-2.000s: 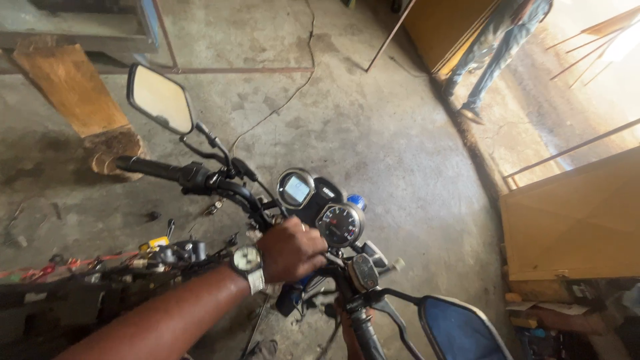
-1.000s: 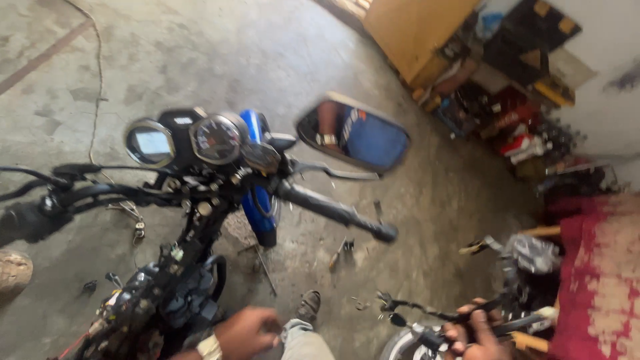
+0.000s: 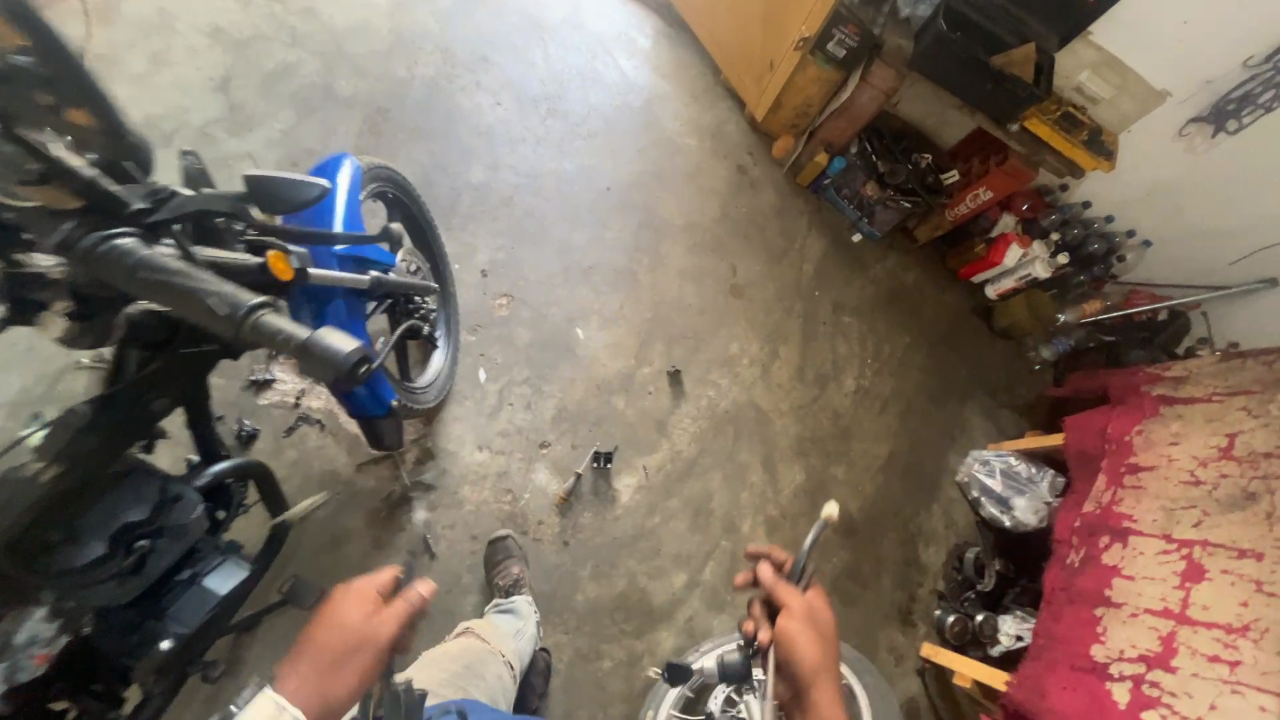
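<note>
My right hand (image 3: pixel 790 620), at the lower right, is closed around a cable harness (image 3: pixel 808 545) with a pale connector at its upper end and a dark plug lower down. Behind that hand lies a spoked-looking motorcycle wheel (image 3: pixel 870 685), partly hidden. My left hand (image 3: pixel 350 640) is at the lower left, its fingers curled by a dark, thin thing that I cannot make out. To its left stands a motorcycle; its handlebar grip (image 3: pixel 320 350), blue front fender (image 3: pixel 335 200) and front wheel (image 3: pixel 440 260) show.
A screwdriver (image 3: pixel 575 478) and a small black part (image 3: pixel 602 459) lie on the concrete floor ahead of my shoe (image 3: pixel 507 565). A red crate (image 3: pixel 975 195), plastic bottles (image 3: pixel 1095 245) and a toolbox stand along the wall. A worn red cover (image 3: pixel 1160 540) is at the right.
The view has swung to the right. My left hand, on the motorcycle's handlebar area two seconds ago, is now away from it and low in front of me. The cable harness stays in my right hand.
</note>
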